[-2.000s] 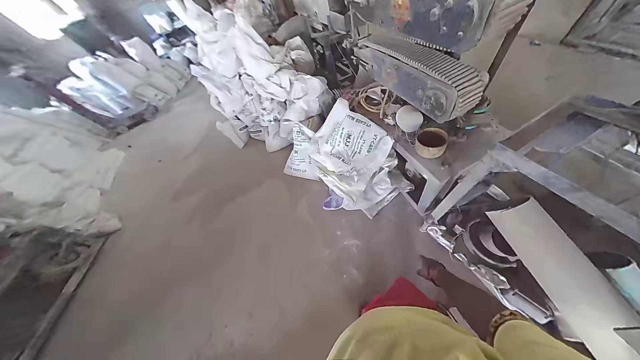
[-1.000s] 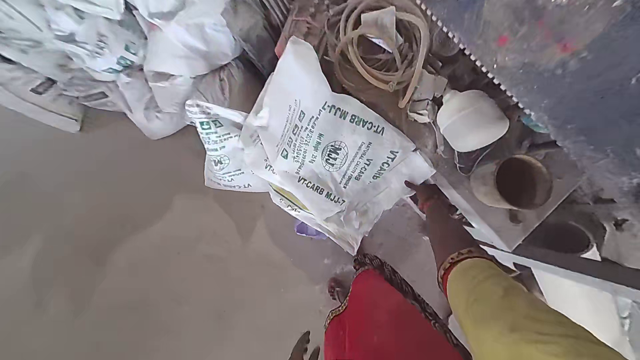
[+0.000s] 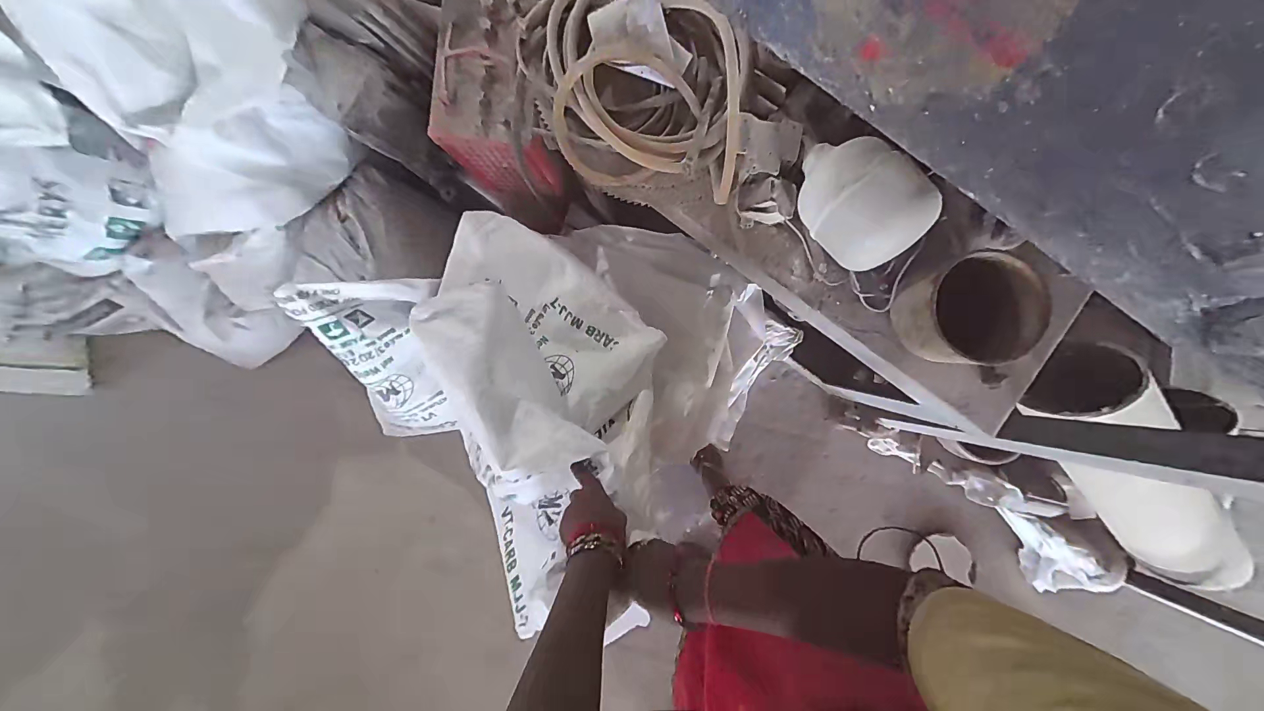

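Note:
Several printed white sacks (image 3: 553,365) lie in a loose, crumpled pile on the floor at the centre. My left hand (image 3: 592,509) is at the near edge of the pile, its fingers closed on a fold of a sack. Close beside it on the right, my right hand (image 3: 652,578) reaches in from the right, low against the sacks; its fingers are hidden. A clear plastic liner (image 3: 746,365) shows at the pile's right side. One foot (image 3: 707,472) is just right of the pile, by the red cloth of my garment.
More white sacks (image 3: 237,158) are heaped at upper left. Beyond the pile are a red crate (image 3: 504,163) and a coiled hose (image 3: 642,128). At right, a metal frame (image 3: 869,365) borders a white plastic container (image 3: 869,202), a round open can (image 3: 973,306) and a white pipe (image 3: 1155,513).
My right hand has moved from the right edge of the sacks to their near side. My left hand has come up from the bottom of view onto the pile. The sacks have shifted and the liner is more exposed.

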